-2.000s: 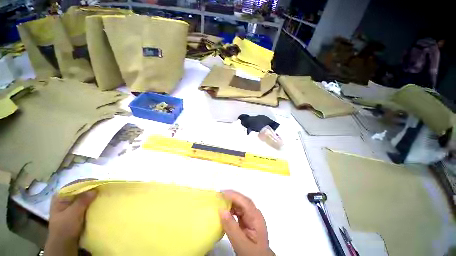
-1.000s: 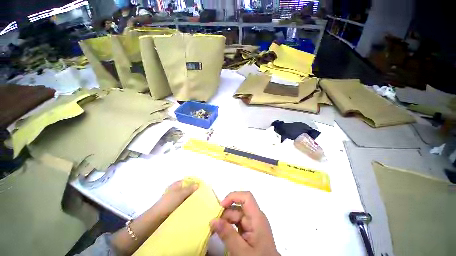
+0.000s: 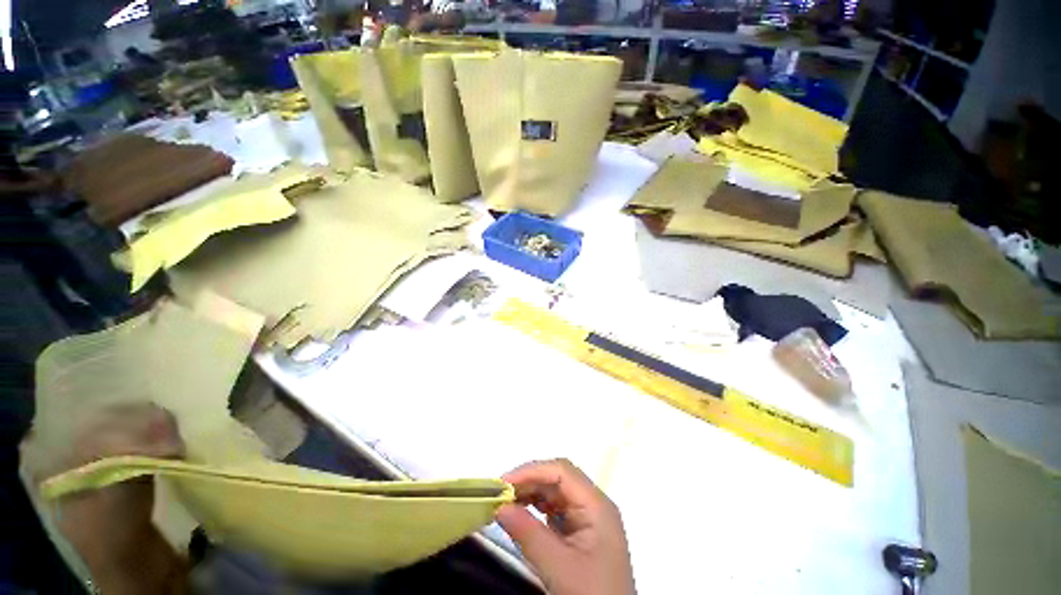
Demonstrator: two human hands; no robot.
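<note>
A bag panel, yellow-green on the face toward me, is folded with its two layers along the top edge. It hangs in the air at the bench's near edge. My right hand pinches its right corner between thumb and fingers. My left hand is blurred at the panel's left end; its fingers are partly hidden, so its exact hold is hard to see. A yellow ruler with a black central band lies on the white bench beyond the panel.
A blue parts bin stands before upright bag shells. Cut khaki panels pile at left. Black cloth, a glue bottle and folded khaki pieces lie at right. The hammer head shows lower right.
The view has turned left. The panel went from spread, to narrow and slanted, to stretched sideways with its layered edge up. My left hand has moved out to the far left; my right hand still pinches a corner.
</note>
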